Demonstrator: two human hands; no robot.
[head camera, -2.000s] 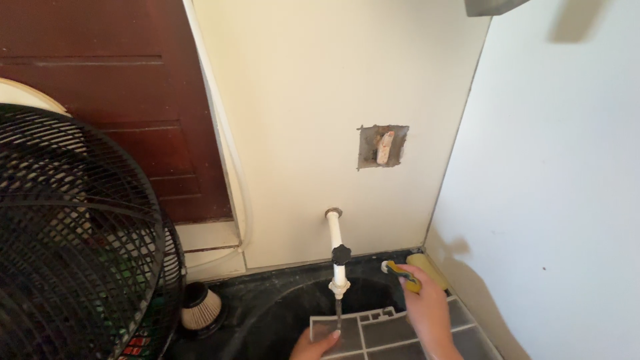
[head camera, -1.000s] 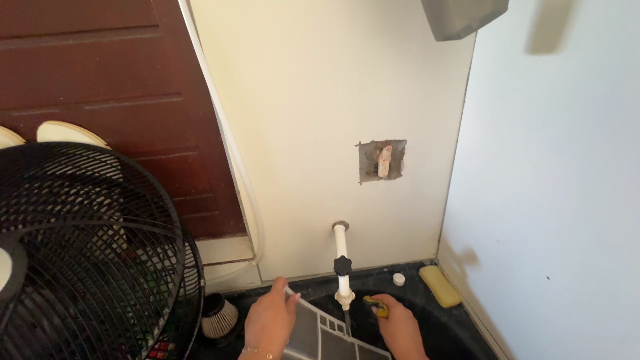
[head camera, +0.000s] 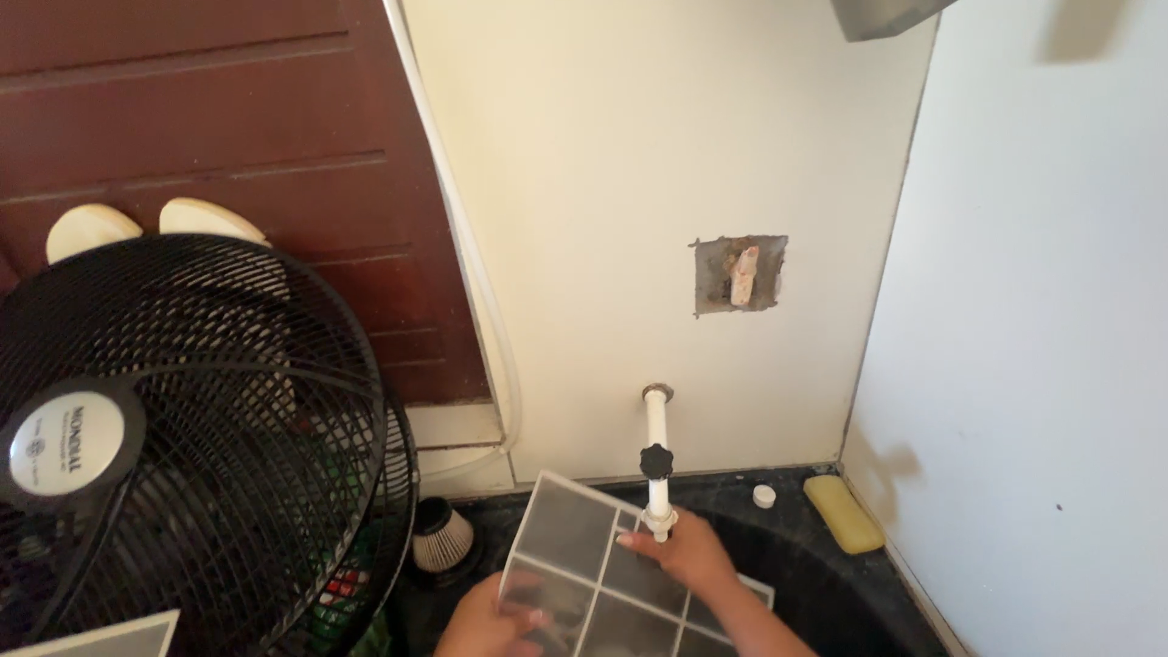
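Note:
A mesh air filter panel with a white plastic frame (head camera: 598, 584) is tilted over the black sink. My left hand (head camera: 497, 620) grips its left edge, with fingers seen through the mesh. Near its upper edge, right by the tap's outlet, my right hand (head camera: 689, 558) pinches the frame. The white plastic tap (head camera: 657, 493) with a black knob comes out of the wall above the panel. No water can be made out from it. The panel's lower end is cut off by the view.
A black Mondial fan (head camera: 210, 411) fills the left. A pleated cylindrical filter (head camera: 442, 538) stands beside it. On the sink's rim (head camera: 721, 488) lie a small white cap (head camera: 764, 495) and a yellow sponge (head camera: 844, 514). Another white-framed panel (head camera: 119, 639) shows at bottom left.
The yellow-handled tool seen in my right hand earlier is no longer visible, and that hand now holds the panel. The panel has been raised and turned.

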